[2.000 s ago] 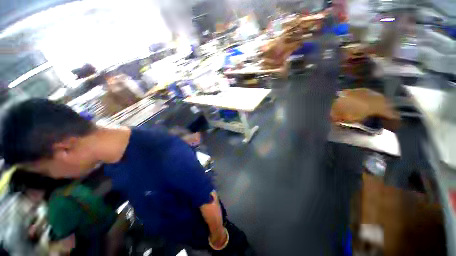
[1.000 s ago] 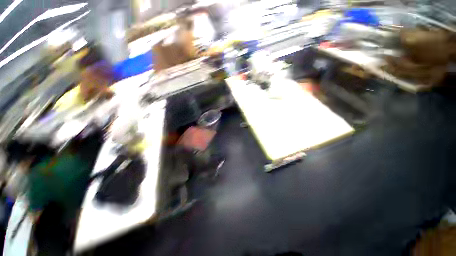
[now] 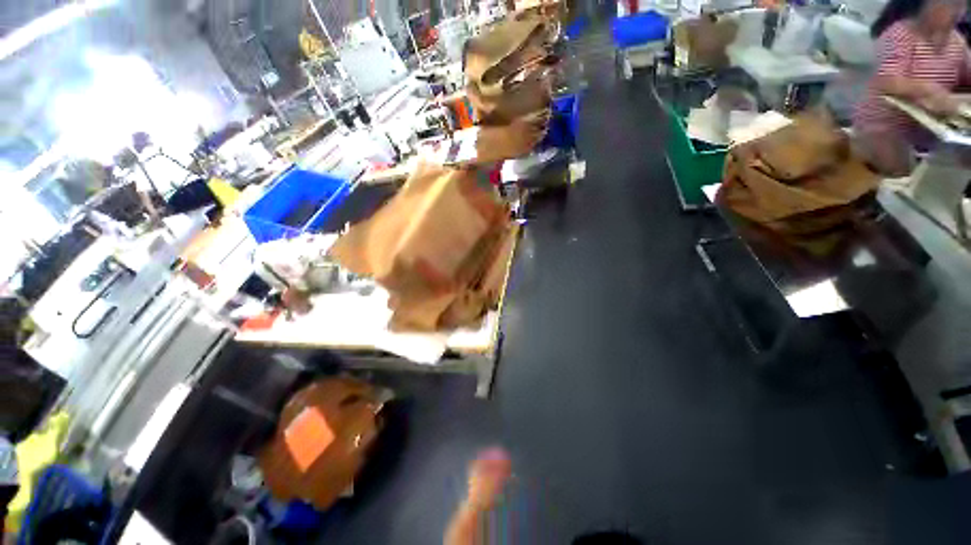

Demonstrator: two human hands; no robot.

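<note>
My left hand (image 3: 488,484) shows small and blurred at the bottom edge, over the dark floor. It is cut off by the edge, and its fingers cannot be made out. Nothing is visible in it. My right hand is out of the picture. A pile of brown panels (image 3: 437,240) lies folded on a white table (image 3: 367,317) in front on the left. Another brown bundle (image 3: 346,442) with an orange piece (image 3: 309,438) on it sits low below that table.
A dark floor aisle (image 3: 596,266) runs ahead. On the right are brown panels (image 3: 799,176) on a dark table and a green bin (image 3: 690,160). A blue bin (image 3: 293,202) is at the left. A person in a striped shirt (image 3: 905,80) is at the upper right.
The view has swung from other tables and people to an aisle between tables with brown panels. My left hand has come into view at the bottom.
</note>
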